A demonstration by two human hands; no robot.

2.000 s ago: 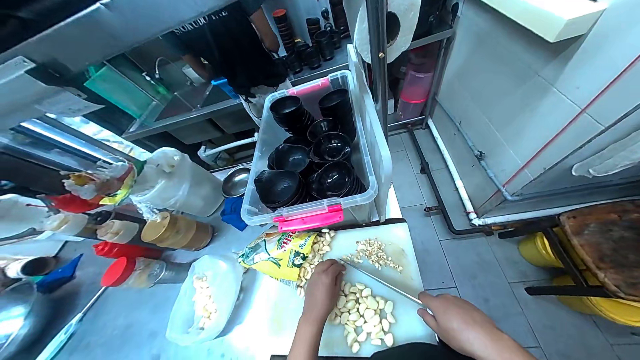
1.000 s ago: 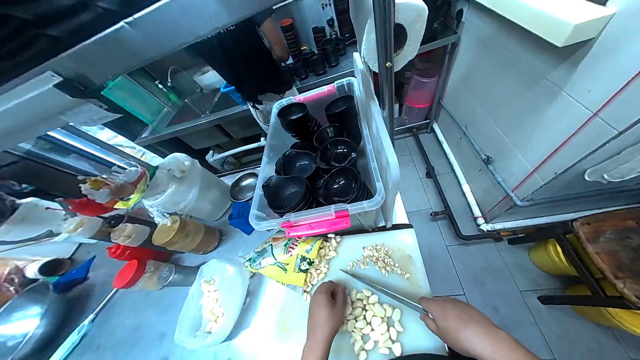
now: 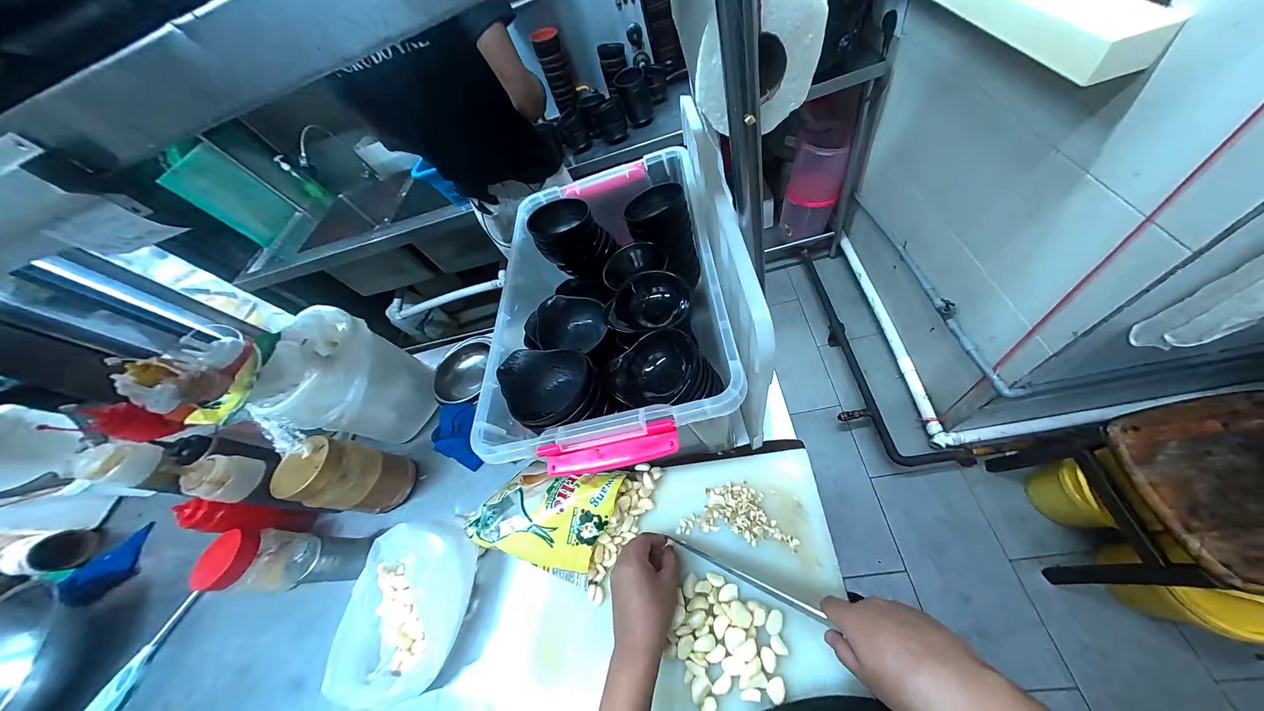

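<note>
My right hand is closed around the handle of a kitchen knife, whose blade points left and away across a white cutting board. At the blade's tip is my left hand, fingers bent; whether a clove is under them cannot be seen. Whole peeled garlic cloves lie on the near side of the blade, and chopped garlic on the far side. More cloves line the board's left edge beside a yellow printed bag. A translucent plastic tub at left holds pale cloves.
Behind the board stands a clear plastic bin with stacked black bowls. Sauce bottles, a red-lidded jar and a small metal bowl are at left. A person in a black shirt stands beyond. Yellow buckets sit at right.
</note>
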